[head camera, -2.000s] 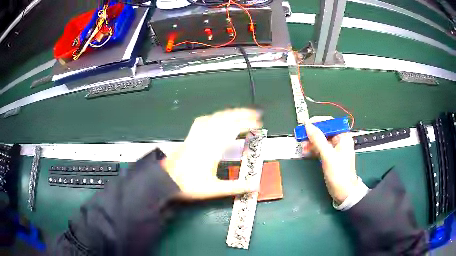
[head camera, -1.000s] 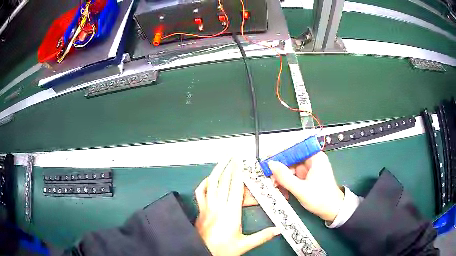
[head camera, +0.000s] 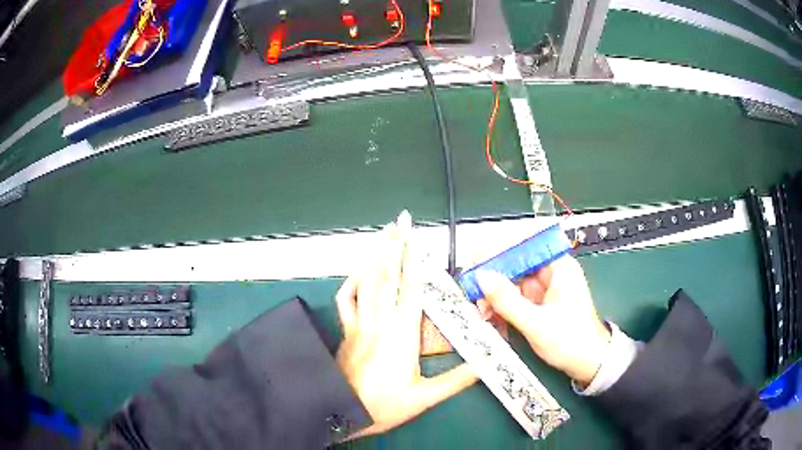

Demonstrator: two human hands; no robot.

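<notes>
The strip module [head camera: 497,356], a flat silver-grey bar, lies slanting over the orange-brown contact plate [head camera: 435,338], most of which it and my hands hide. My left hand [head camera: 387,343] lies along the strip's left side, with the thumb reaching under or against the strip's edge; its exact grip cannot be told. My right hand [head camera: 545,308] holds the blue test probe [head camera: 517,261], whose left end is at the strip's upper end. A thin red wire [head camera: 492,141] leads to the probe's right end. A black cable [head camera: 447,167] runs down to the strip's upper end.
Black strips lie at left [head camera: 130,312], on the white rail [head camera: 655,227] and at the right edge [head camera: 778,281]. A grey strip [head camera: 237,125] lies on the green belt. Behind are the dark tester [head camera: 317,26], a red bin [head camera: 88,57], a blue bundle and a metal post [head camera: 580,35].
The strip has turned from nearly upright to slanting down to the right. The probe has come left to its upper end. My left hand has moved down beside it. The belt strip has shifted right.
</notes>
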